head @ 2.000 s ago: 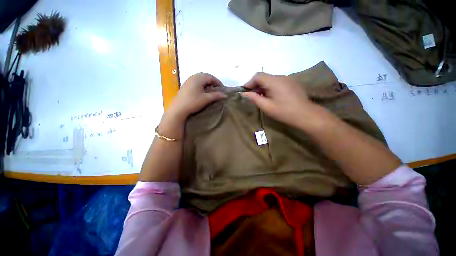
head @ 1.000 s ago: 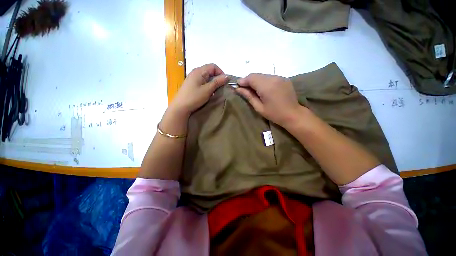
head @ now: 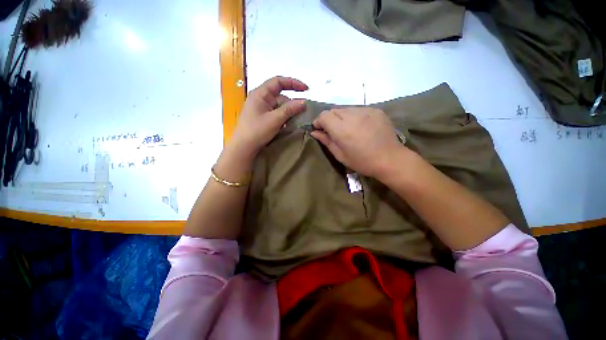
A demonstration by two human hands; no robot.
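The khaki garment [head: 292,199] lies in front of me on the white table, its waistband [head: 425,101] towards the back. My left hand [head: 269,113] rests at the waistband's left part, thumb on the cloth and index finger raised and apart. My right hand [head: 362,139] pinches a small dark fastener [head: 306,126] at the waistband; its exact shape is unclear. A thin pale loop [head: 401,137] shows beside the right hand. The white size label [head: 354,183] sits on the garment front, partly covered by the right hand.
A second khaki garment [head: 545,60] with a white label lies at the back right, another khaki piece [head: 405,23] at the back. A yellow-brown strip [head: 232,60] crosses the white table [head: 153,93]. Black cords or tools [head: 20,126] and a brown fuzzy thing [head: 56,23] are at left.
The left fingers have opened off the waistband edge. The right hand has turned and moved slightly down, the dark fastener now shows at its fingertips, and the pale loop has appeared beside it.
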